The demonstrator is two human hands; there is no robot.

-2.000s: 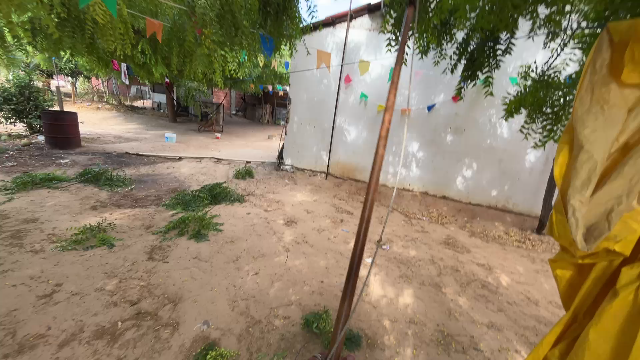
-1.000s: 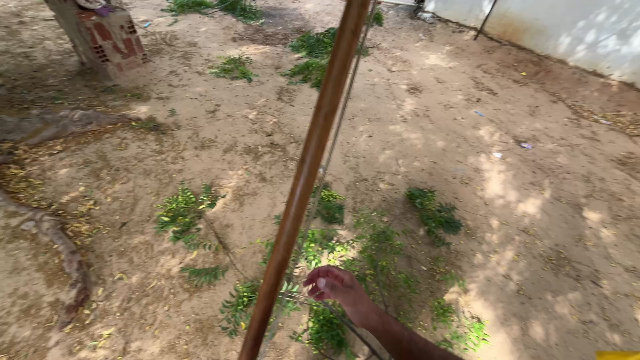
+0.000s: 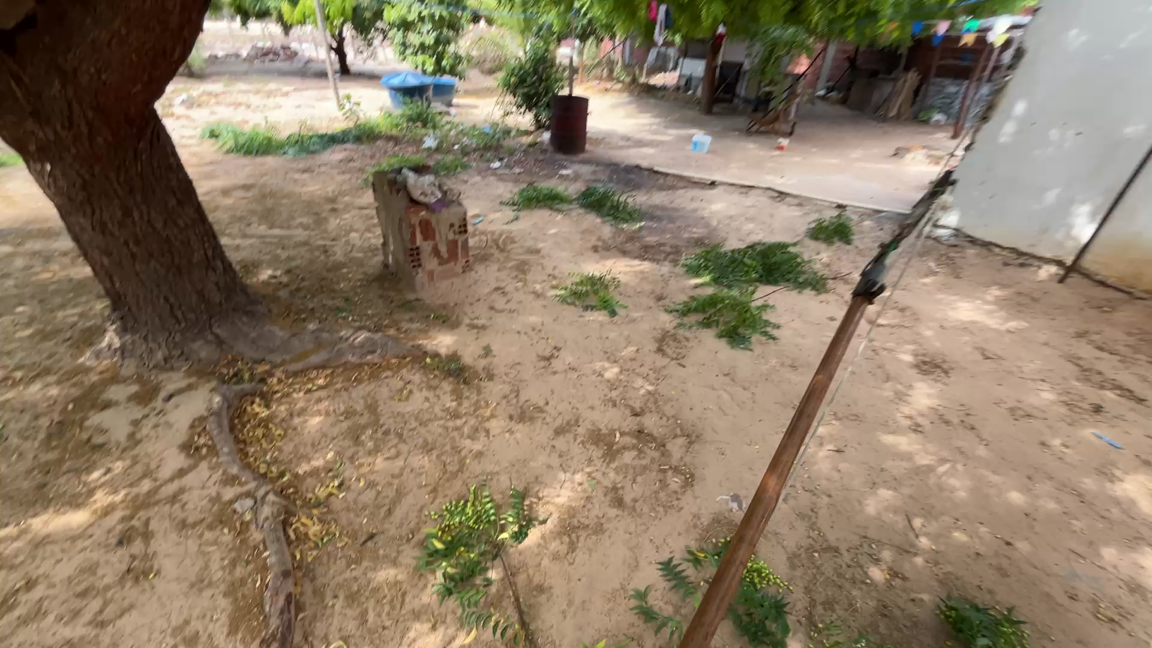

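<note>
Neither of my hands shows in the head view now. A long wooden pole (image 3: 783, 477) slants from the bottom edge up to the right; whatever holds its lower end is out of sight. Dark material is wrapped round a joint (image 3: 871, 281) on the pole, and a thin cord (image 3: 841, 378) runs along its right side. Cut leafy branches with small yellow-green fruit (image 3: 470, 540) lie on the sandy ground at the bottom. More leaves (image 3: 756, 603) lie behind the pole's lower part, and another green sprig (image 3: 983, 623) is at the lower right.
A thick tree trunk (image 3: 153, 234) with a surface root (image 3: 270, 522) stands at the left. Beyond it are a hollow-brick block (image 3: 436, 238), a rusty drum (image 3: 569, 124) and a blue tank (image 3: 408, 90). Leafy cuttings (image 3: 751, 265) lie mid-ground; a white wall (image 3: 1062, 135) rises at the right.
The view has swung left and up from the ground. The hand seen over the branches one second ago is out of view. The pole now leans further to the right in view.
</note>
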